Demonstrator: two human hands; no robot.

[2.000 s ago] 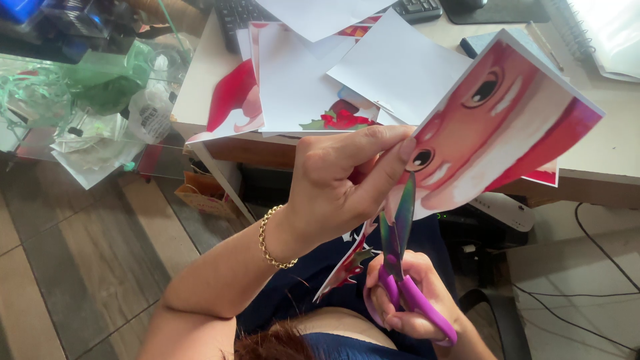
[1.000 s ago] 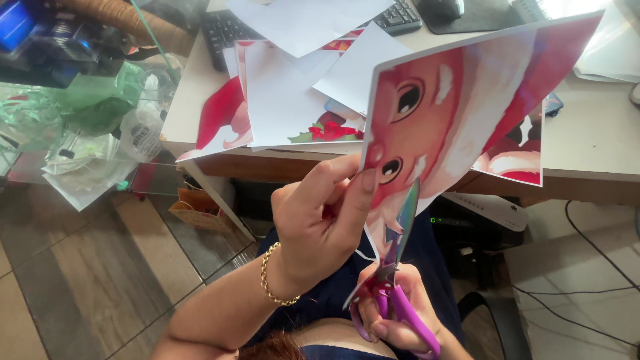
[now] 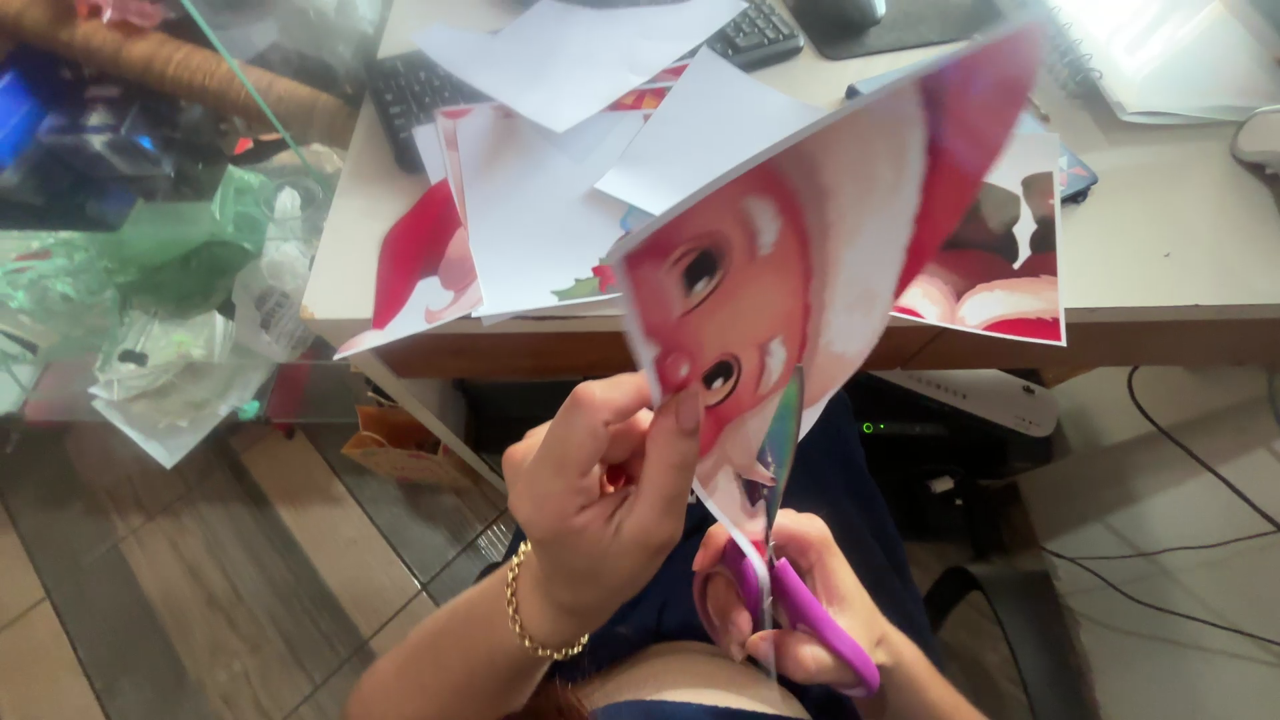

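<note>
Between its thumb and fingers my left hand pinches the lower left edge of a printed Santa face sheet, which is held up tilted above my lap. My right hand has its fingers in the purple handles of a pair of scissors. The blades point upward and meet the sheet's lower part, beside the lower printed eye. A narrow strip of paper runs down from the sheet past the scissors' handles.
On the desk lie white sheets, a red printed piece, another printed sheet, a keyboard, a mouse and a spiral notebook. Clear and green plastic lies at left. Cables hang at right.
The Santa sheet has turned and tilted in my left hand, showing more of the printed face than two seconds ago. The scissors stay in my right hand at the sheet's lower part.
</note>
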